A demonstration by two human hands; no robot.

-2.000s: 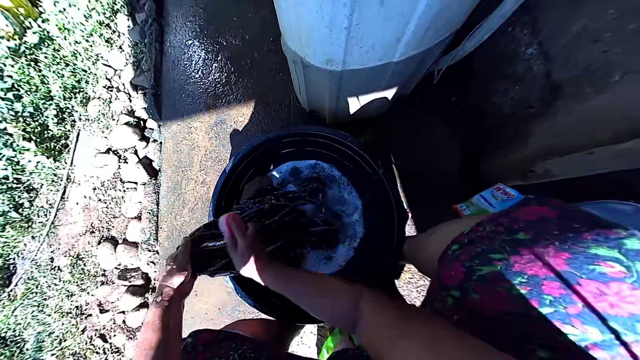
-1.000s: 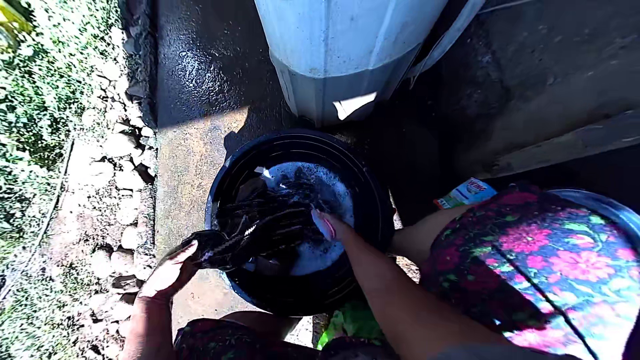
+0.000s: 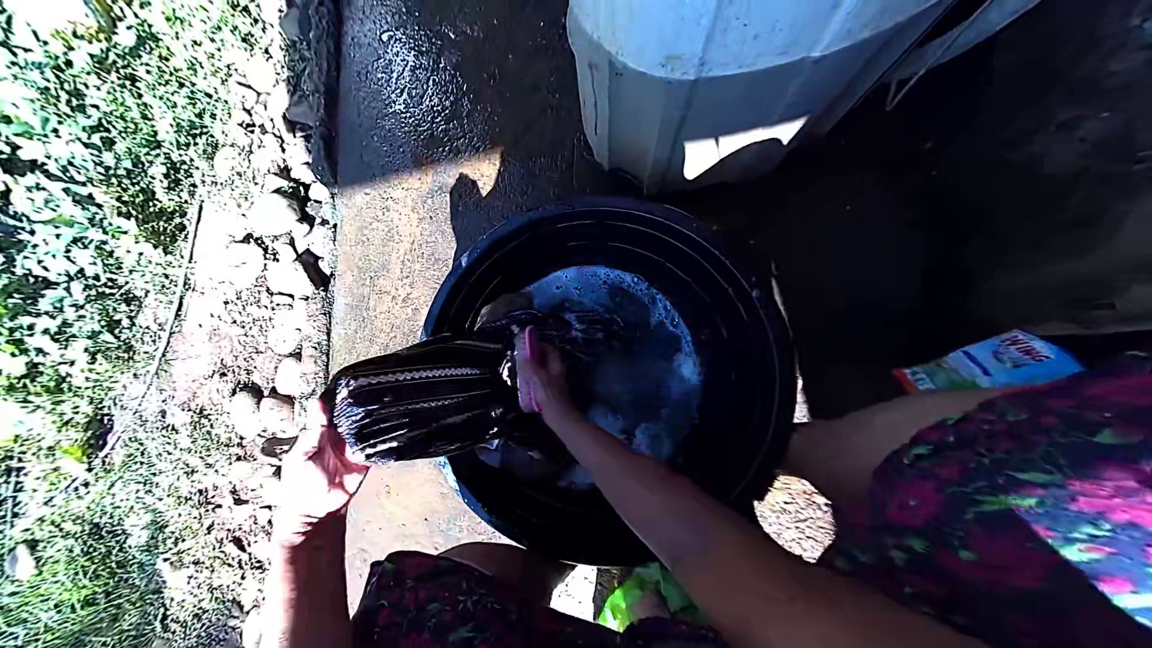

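A wet black cloth with pale trim lines (image 3: 423, 387) is stretched over the left rim of a round black basin (image 3: 756, 333). My left hand (image 3: 315, 468) grips its outer end, outside the basin. Over the basin, my right hand (image 3: 540, 373) is closed around something small, pink at its edge, against the inner end of the cloth; what it is I cannot tell. Sudsy water (image 3: 630, 360) fills the bottom of the basin, with more dark cloth partly under it.
Behind the basin stands a large whitish plastic container (image 3: 711, 99). A detergent packet (image 3: 990, 360) lies at the right, near my knee. Bright green plastic (image 3: 643, 594) is below the basin. Stones (image 3: 279, 324) and grass (image 3: 99, 270) border the wet concrete (image 3: 387, 261) on the left.
The black cloth, bunched and narrow between my hands a second ago, is now spread wider. My right hand has moved left, closer to my left hand.
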